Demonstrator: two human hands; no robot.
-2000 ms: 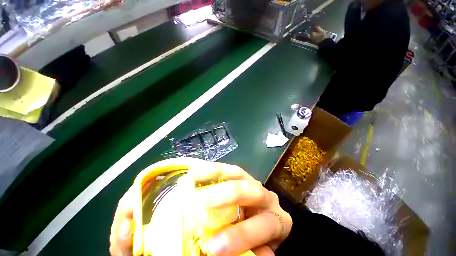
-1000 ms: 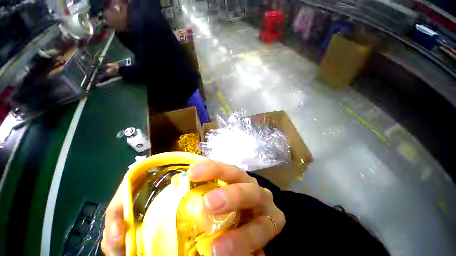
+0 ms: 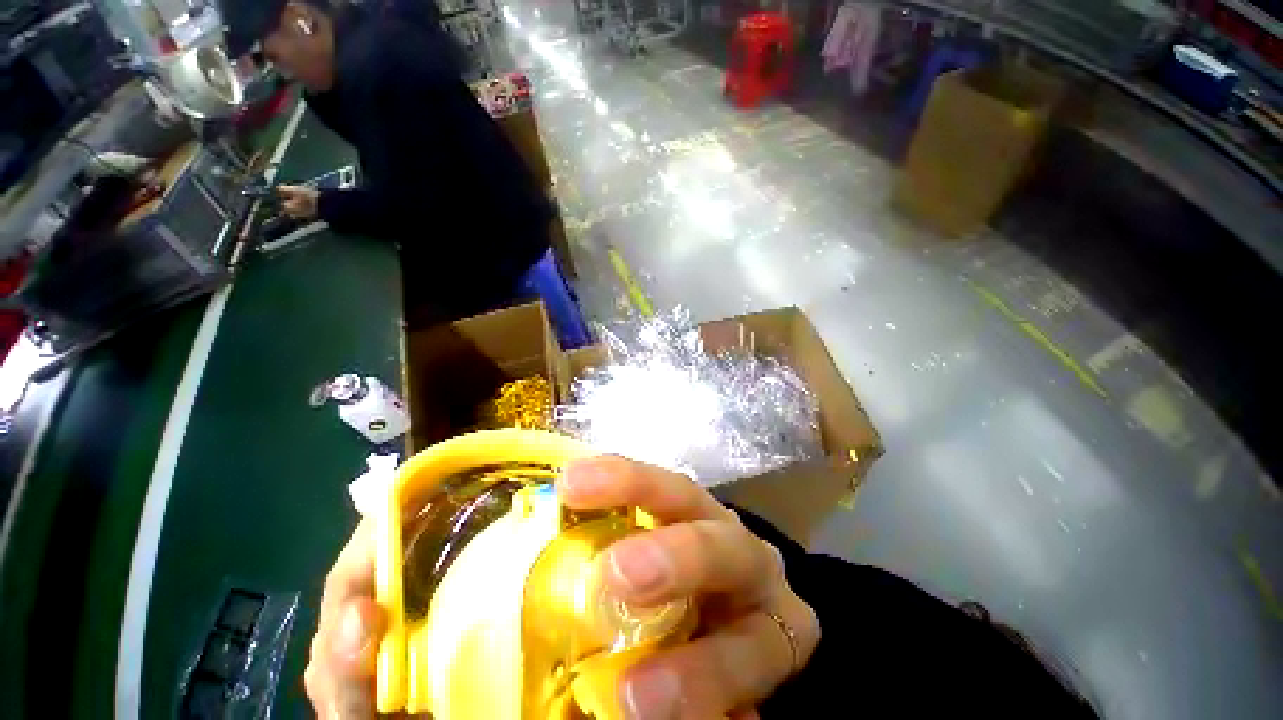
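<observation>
A bright yellow looped item [image 3: 486, 591] with a rounded frame and a shiny clear part is close to the camera at the bottom centre. My right hand [image 3: 704, 584], with a ring on one finger, holds its right side, fingertips on the yellow body. My left hand [image 3: 342, 633] grips its left side; only a few fingers show and the rest is hidden behind the item or cut off by the bottom edge.
A green bench [image 3: 303, 303] bears a dark compartment tray [image 3: 232, 654], a white bottle-like container [image 3: 373, 408] and white paper [image 3: 373, 485]. Cartons at its right hold yellow scrap [image 3: 524, 404] and clear plastic waste [image 3: 675, 408]. A person [image 3: 422, 155] in dark clothes is at the bench.
The view has swung to the right, so the bench has shifted left and more floor shows. Both hands still hold the yellow item near the camera.
</observation>
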